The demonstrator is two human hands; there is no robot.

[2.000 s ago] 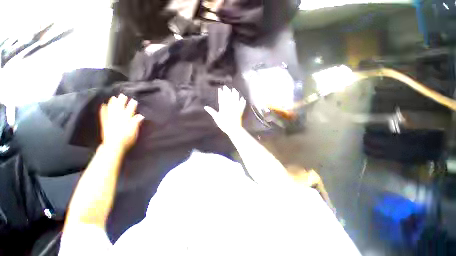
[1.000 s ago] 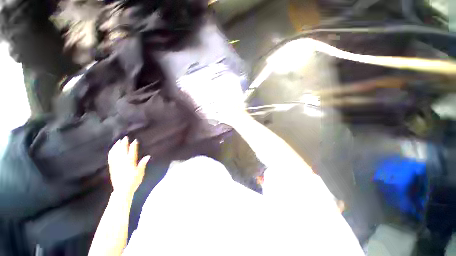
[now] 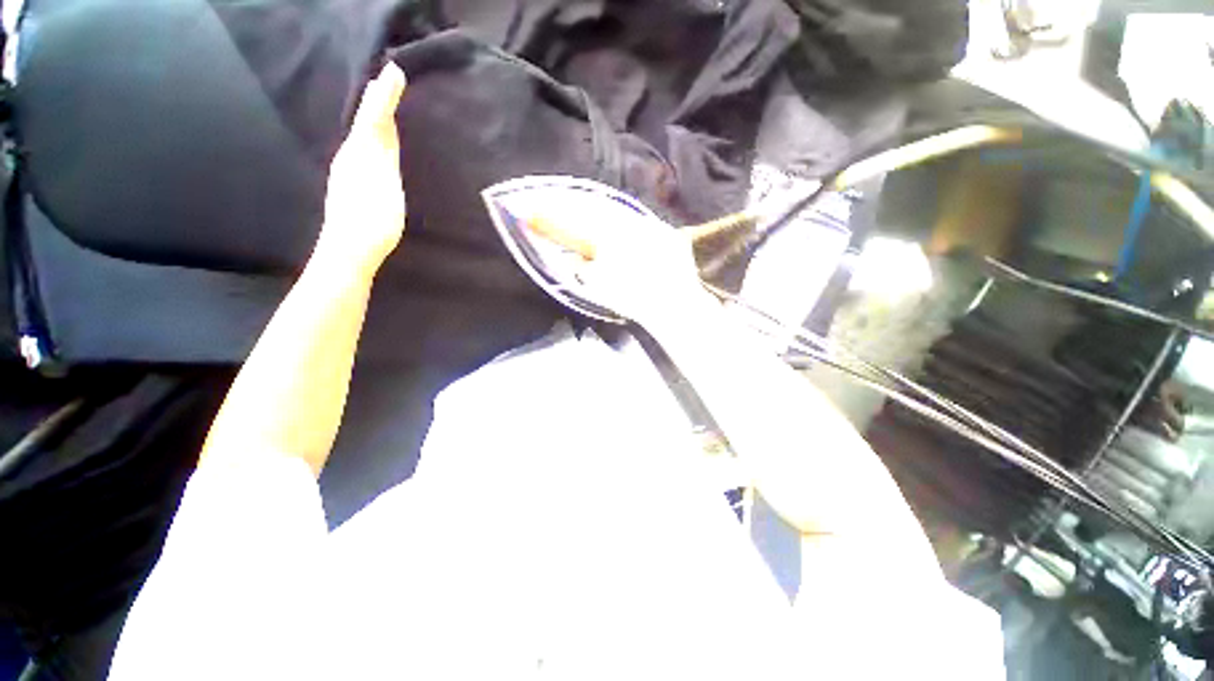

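Observation:
A dark garment (image 3: 466, 146) lies over the padded pressing form (image 3: 147, 133), whose rounded end shows bare at the left. The steam iron (image 3: 533, 226) rests on or just over the garment, its pointed tip towards the left. My right hand (image 3: 639, 266) is closed around the iron's handle; glare washes out the fingers. My left hand (image 3: 366, 193) lies on the garment left of the iron, fingers pointing away from me. Whether it pinches the cloth is hidden.
A yellow-tan hose (image 3: 919, 153) runs right from the iron. Thin cables (image 3: 932, 406) stretch to the lower right. A pale iron rest (image 3: 806, 246) stands right of the garment. Crumpled dark cloth (image 3: 825, 40) lies at the far side. A cardboard-coloured box (image 3: 979, 200) is beyond.
My right hand has moved from the pale rest area onto the garment with the iron. My left hand now lies further up on the cloth. The view has shifted, showing more of the form.

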